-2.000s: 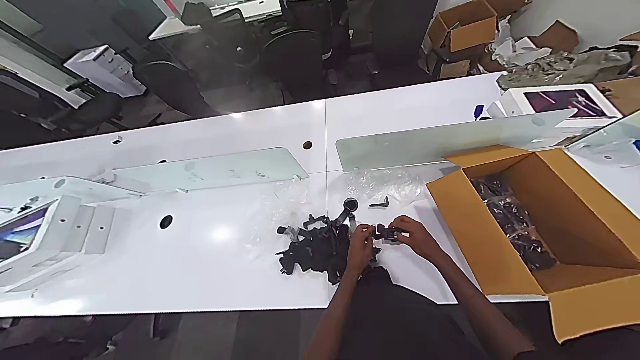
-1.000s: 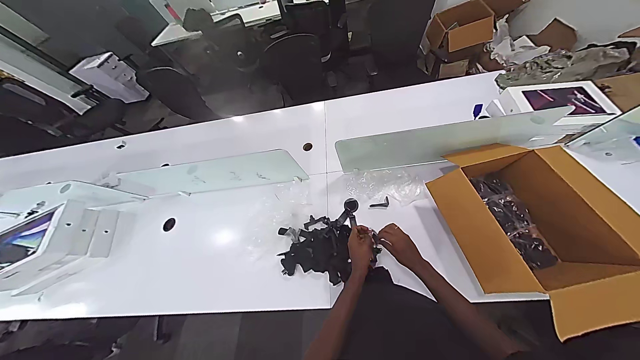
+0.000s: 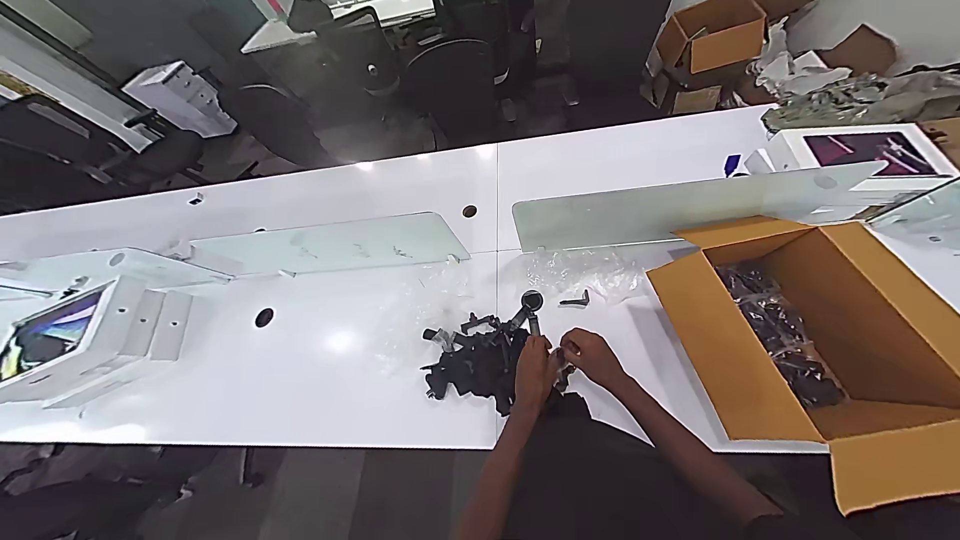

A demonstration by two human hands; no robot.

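Observation:
My left hand [image 3: 534, 373] is closed around a dark part with a grey stem [image 3: 534, 324] that sticks up past the fingers, at the right side of a heap of black parts [image 3: 476, 367]. Close beside it on the right, my right hand [image 3: 592, 356] has its fingertips bent together near the left hand; whether they grip anything is hidden. A round black piece [image 3: 532, 301] lies at the top of the heap. A small black angled piece [image 3: 575, 299] rests apart from the heap, behind my hands.
An open cardboard box [image 3: 690, 337] holding plastic-wrapped black items [image 3: 780, 330] stands at right. Clear plastic wrap [image 3: 581, 271] lies behind my hands. Low glass dividers [image 3: 337, 244] cross the white table [image 3: 225, 405]. White boxes [image 3: 139, 322] stand far left.
Two seconds ago both hands held a dark part out to the right of the heap. My left hand has since moved slightly left and up, with a stem now showing above it.

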